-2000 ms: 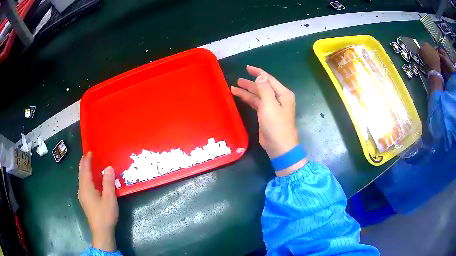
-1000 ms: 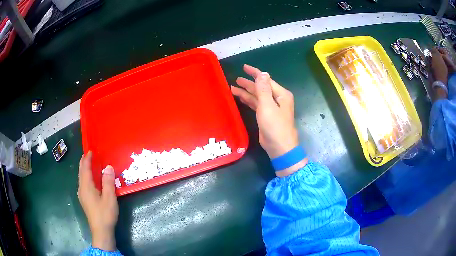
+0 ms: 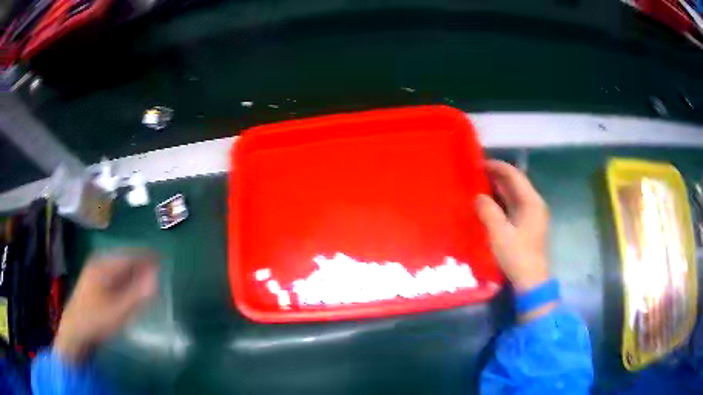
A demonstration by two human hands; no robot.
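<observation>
The red tray lies on the green bench in front of me. A heap of small white pieces lies along its near edge inside. My right hand is at the tray's right rim, fingers curled at the edge and thumb on the near side; whether it grips the rim is unclear. My left hand is blurred, left of the tray and apart from it; its fingers cannot be made out. A watch housing lies on the bench beyond my left hand.
A yellow tray with shiny clear packs stands at the right. A pale rail runs behind the red tray. Another housing lies on the dark green belt. A small box and white scraps are at the left.
The view has swung left and blurred. My left hand has left the red tray's near left corner. My right hand, earlier spread beside the tray, is now at its right rim.
</observation>
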